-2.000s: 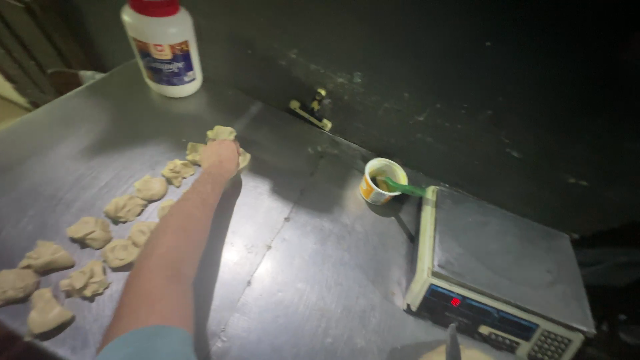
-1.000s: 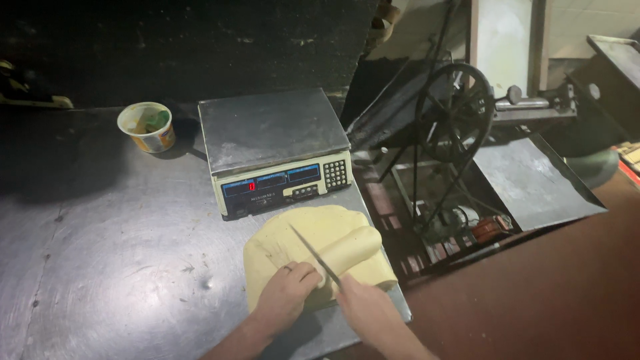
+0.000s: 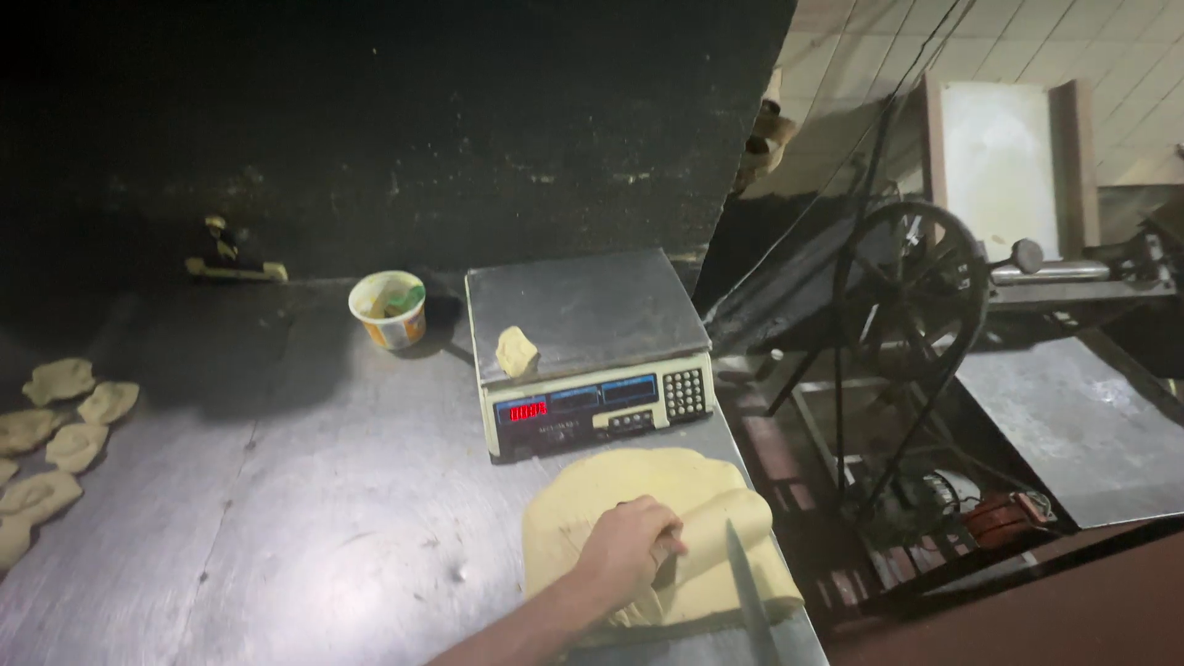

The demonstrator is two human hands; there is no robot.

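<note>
A large slab of pale dough (image 3: pixel 592 490) with a rolled fold lies at the table's right corner. My left hand (image 3: pixel 634 546) is on it, fingers curled at the cut end of the roll; whether they pinch dough is hidden. A knife (image 3: pixel 751 592) points up over the roll from the bottom edge; its handle and my right hand are out of view. Behind the slab stands a digital scale (image 3: pixel 592 314), lit with red digits, with a small dough piece (image 3: pixel 515 351) on its plate's front left edge. Several dough pieces (image 3: pixel 77 447) lie at the far left.
A plastic tub (image 3: pixel 388 310) with something green inside stands left of the scale on the metal table (image 3: pixel 351 499). A dark wall (image 3: pixel 416 139) rises behind. Right of the table edge is a machine with a spoked wheel (image 3: pixel 911 287) and a metal tray (image 3: pixel 1073 416).
A dough piece now sits on the scale, whose plate was bare one second ago. My right hand, seen with the knife then, has left the view. The view had swung right from the dough pieces.
</note>
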